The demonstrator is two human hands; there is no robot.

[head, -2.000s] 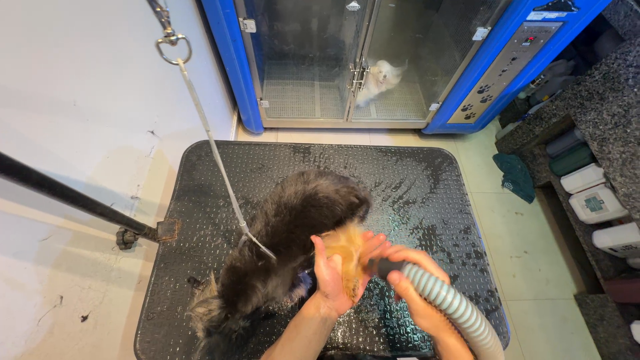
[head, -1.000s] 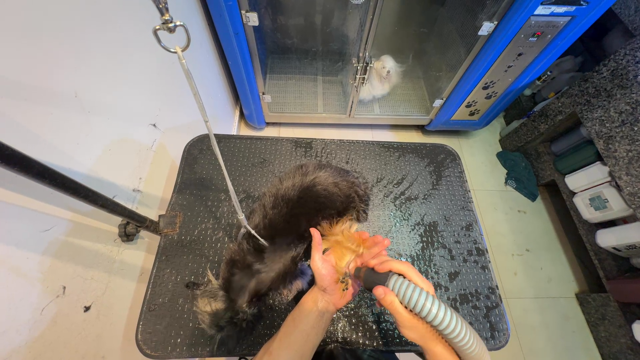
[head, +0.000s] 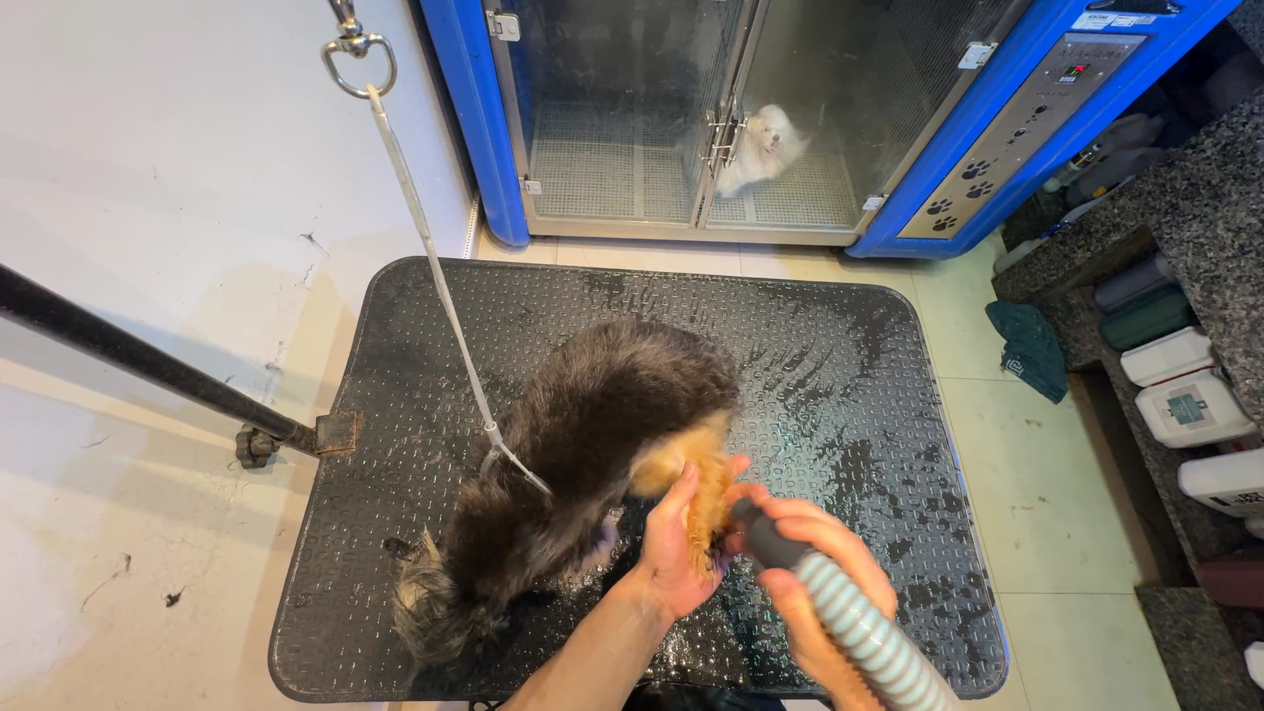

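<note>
A small dark-furred dog [head: 592, 425] with tan legs stands on the wet black rubber top of a grooming table [head: 839, 395], its head toward the lower left. Around its neck runs a pale grooming loop [head: 444, 286], hung from a metal ring. My left hand [head: 681, 553] cups the dog's tan hind leg [head: 706, 494], palm up. In my right hand [head: 829, 563] is the black nozzle [head: 770, 538] of a ribbed grey dryer hose [head: 869, 622], its tip close to the leg fur. Fingers of both hands are partly hidden by fur and nozzle.
A black support arm [head: 148, 351] is clamped at the table's left edge beside a white wall. Behind stands a blue drying cabinet [head: 494, 128] with a white dog [head: 765, 148] behind its glass door. Plastic bottles [head: 1190, 405] fill shelves at right; a dark green cloth [head: 1029, 346] lies on the floor.
The nozzle and my right hand have shifted slightly around the leg. My left hand's fingers, spread beyond the leg one second ago, are now mostly behind its fur.
</note>
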